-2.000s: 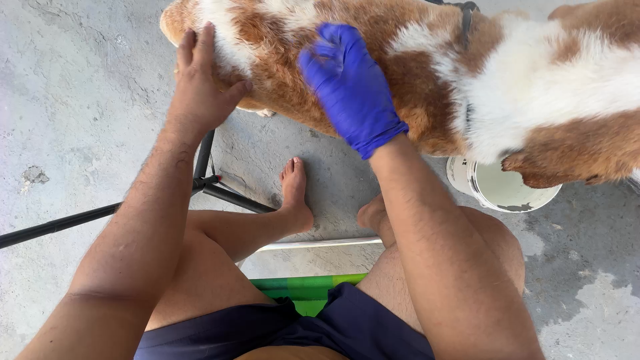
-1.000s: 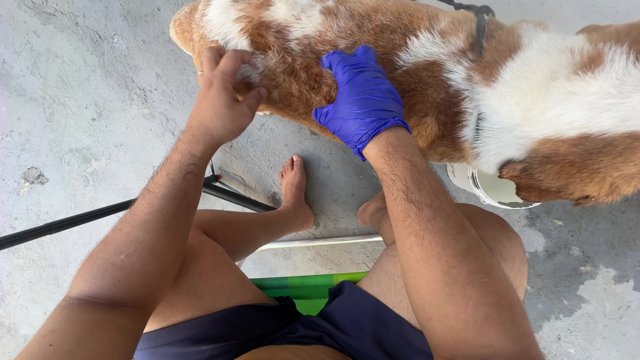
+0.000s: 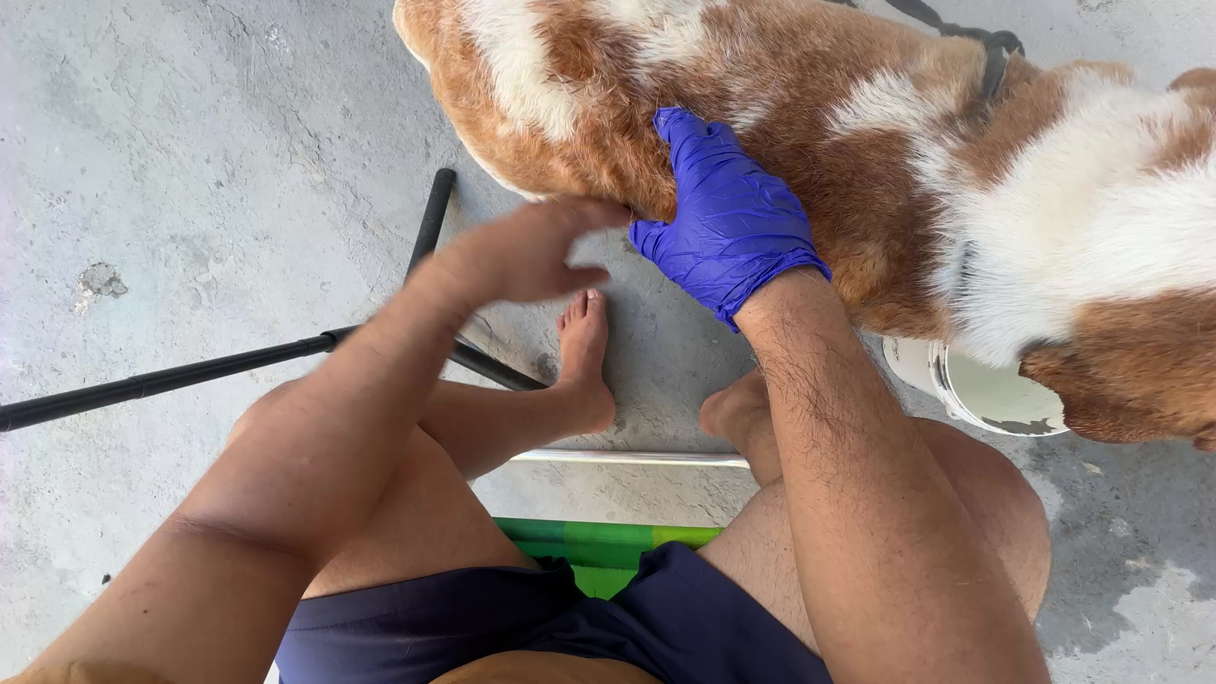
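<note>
A brown and white dog [image 3: 807,85] stands across the top of the view, its head toward the right edge. My right hand [image 3: 731,214], in a blue disposable glove, lies spread against the near side of its body, thumb and fingers apart. Bare and blurred, my left hand [image 3: 532,249] is at the lower edge of the dog's flank, fingers pointing right toward the glove; whether it touches the fur I cannot tell. A dark strap [image 3: 993,57] shows near the dog's neck.
A white bucket [image 3: 997,389] stands under the dog's head at the right. A black tubular stand [image 3: 190,372] reaches over the concrete floor at the left. The green fabric seat [image 3: 608,537] and a metal bar [image 3: 636,458] are between my legs.
My left hand has left the upper flank and moved down and right, toward the dog's near edge. The gloved right hand has stayed on the dog's side, shifting slightly.
</note>
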